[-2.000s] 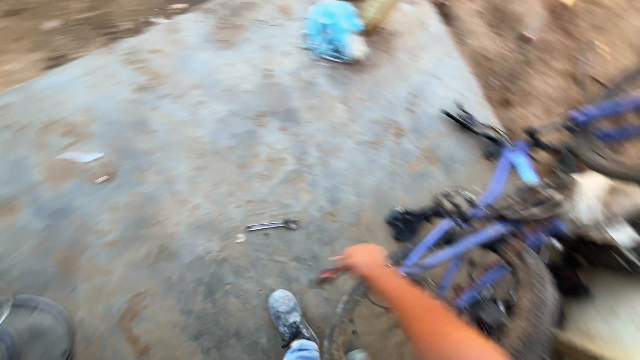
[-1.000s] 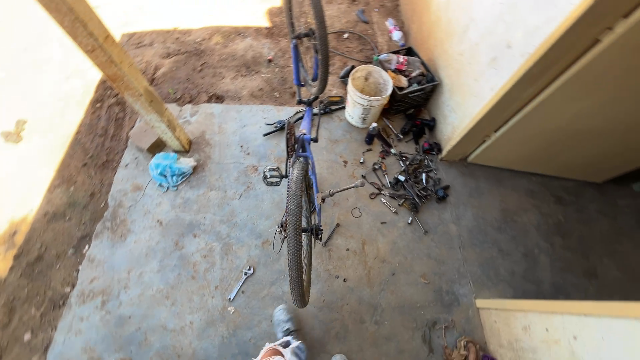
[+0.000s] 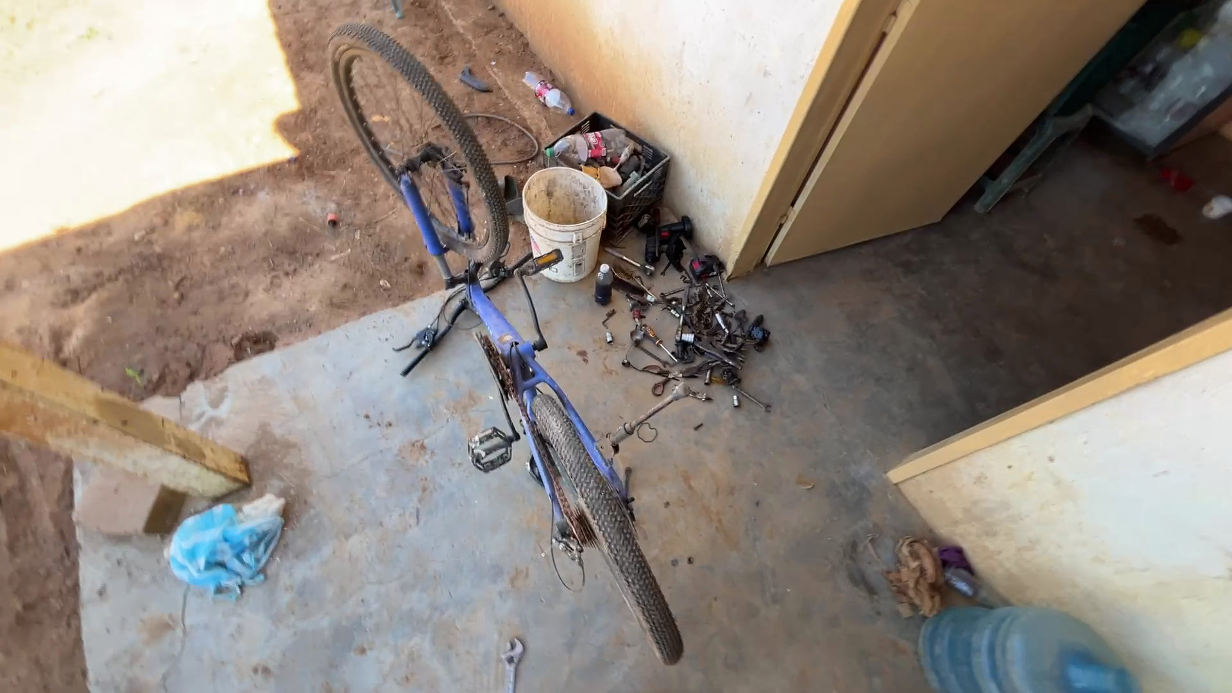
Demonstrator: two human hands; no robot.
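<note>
Neither my left hand nor my right hand is in the frame. A blue bicycle (image 3: 493, 318) stands upside down on the concrete floor, wheels up. Its rear tire (image 3: 611, 534) points toward me and its front tire (image 3: 423, 87) is at the far end, over the dirt edge. One pedal (image 3: 491, 449) sticks out at the left, and the handlebar (image 3: 423, 348) lies low near the floor. An adjustable wrench (image 3: 513, 659) lies at the bottom edge of the view. Right of the bicycle is a heap of metal tools (image 3: 707, 327).
A white bucket (image 3: 565, 226) and a black crate (image 3: 650, 183) of bottles stand by the wall. A blue plastic bag (image 3: 226, 549) lies near a wooden post (image 3: 125, 423) at left. A large blue water jug (image 3: 1025, 654) is at lower right, beside crumpled brown paper (image 3: 916, 576).
Two seconds ago an arm and hand reached near the bicycle; neither shows now. The view has swung widely. The shoe visible a second ago is out of view.
</note>
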